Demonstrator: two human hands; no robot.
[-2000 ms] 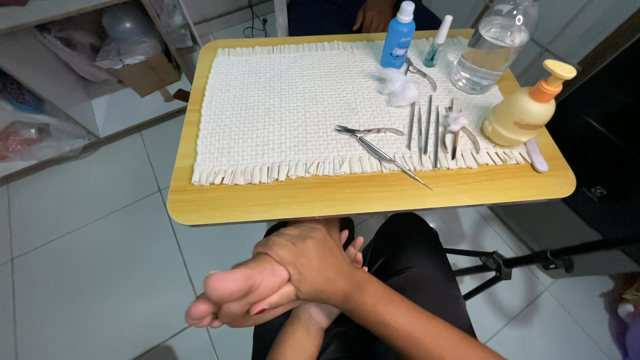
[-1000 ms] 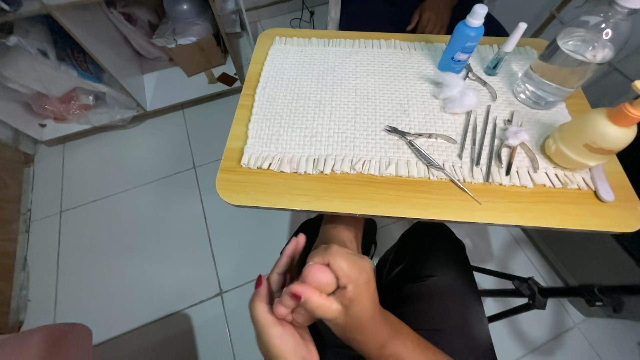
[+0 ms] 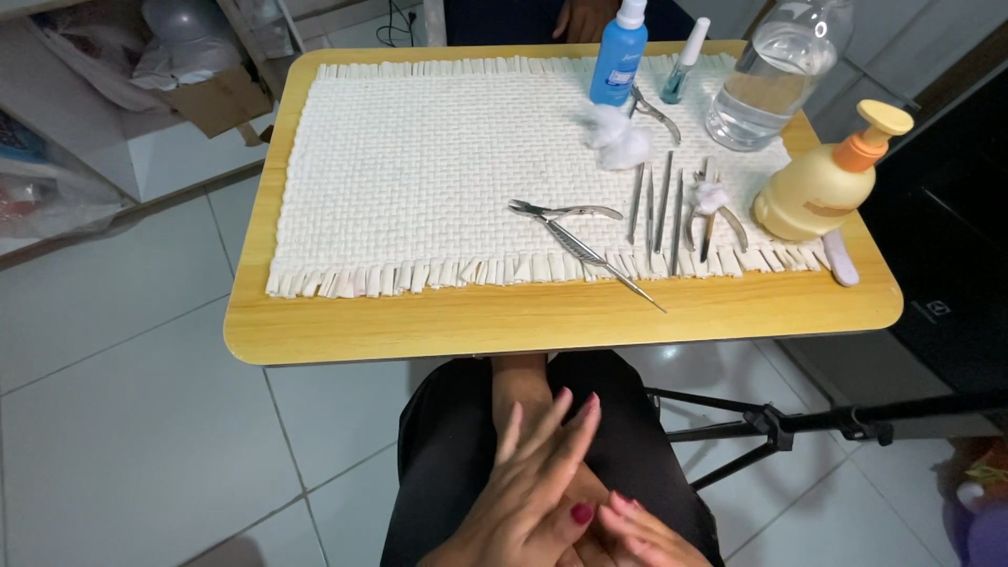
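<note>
My left hand (image 3: 528, 496) is over the other person's foot, its fingers stretched out and spread, with red nails. Low on the right, my right hand (image 3: 650, 535) lies close to my left thumb, partly cut off by the frame edge; its grip is unclear. Another person's ankle (image 3: 520, 386) comes from under the table between my black-clad thighs; the foot is mostly hidden beneath my hands. On the white woven mat (image 3: 409, 157) lie cuticle nippers (image 3: 567, 211) crossed by a slim metal tool (image 3: 587, 252), several metal tools (image 3: 664, 205), more nippers (image 3: 657, 118) and cotton (image 3: 622, 142).
The wooden table (image 3: 378, 327) holds a blue bottle (image 3: 618, 63), a small white-capped bottle (image 3: 681, 71), a clear bottle of liquid (image 3: 748, 102), a yellow pump bottle (image 3: 815, 189) and a pale lilac object (image 3: 840, 258). Tripod legs (image 3: 768, 425) stand at right, shelves (image 3: 173, 157) at left.
One second ago my hands were wrapped around the foot's toes; now my left hand's fingers are extended and spread, and both hands are lower in view.
</note>
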